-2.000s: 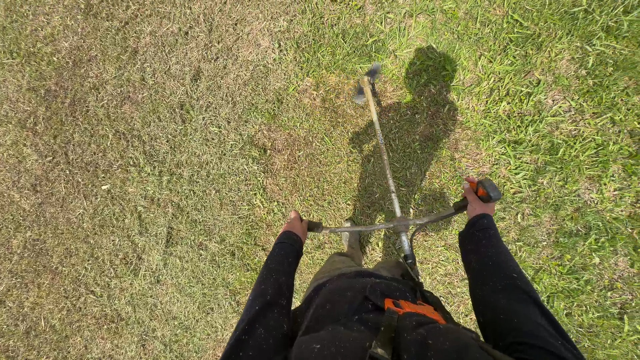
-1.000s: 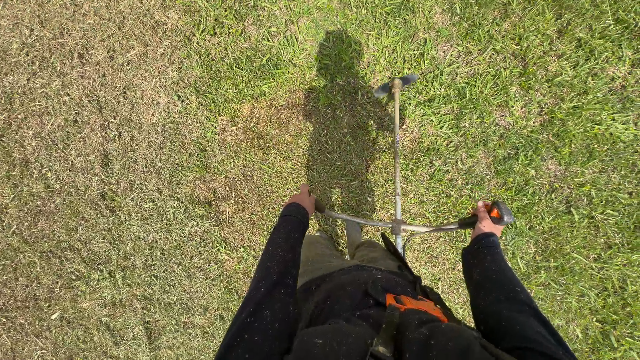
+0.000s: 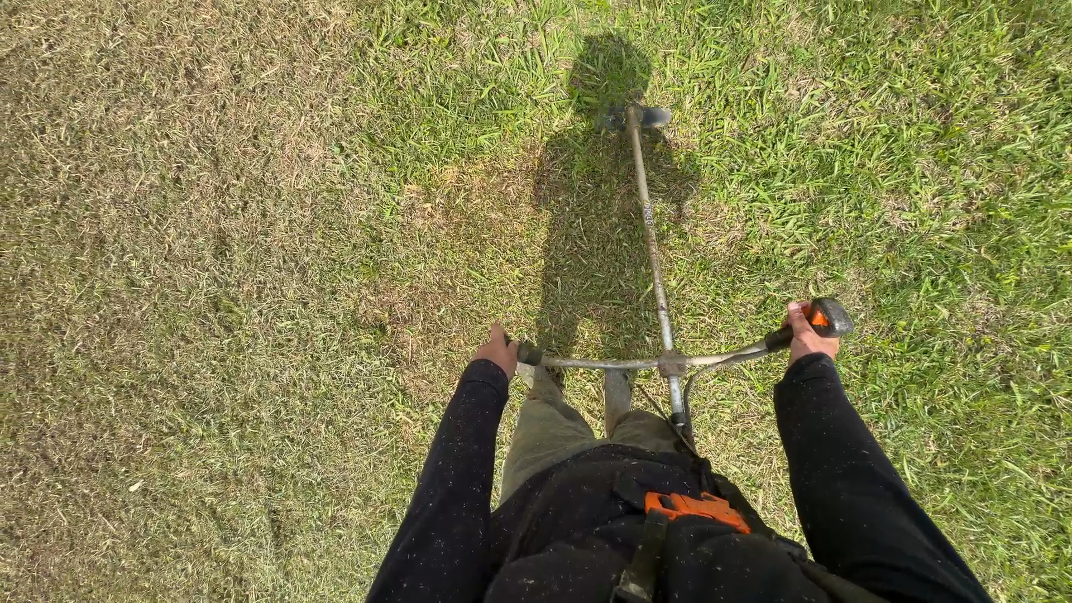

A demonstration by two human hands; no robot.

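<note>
My left hand (image 3: 499,353) is closed around the dark left grip of a brushcutter's metal handlebar (image 3: 599,363). With my right hand (image 3: 809,332) I hold the right grip, which has a black and orange control housing (image 3: 829,318). The handlebar is clamped across the long shaft (image 3: 648,222), which runs away from my body. At its far end a metal blade (image 3: 649,116), blurred, lies over the head of my shadow. An orange harness buckle (image 3: 697,509) sits at my waist. The engine is not visible.
Dry, short grass (image 3: 184,251) covers the left side. Greener, leafier grass (image 3: 921,167) grows at the right and far ahead. My shadow (image 3: 595,243) falls ahead of my boots (image 3: 617,394).
The blade end swung right against my body between the two earlier frames, and has since swung back left. Both hands have kept hold of the handlebar.
</note>
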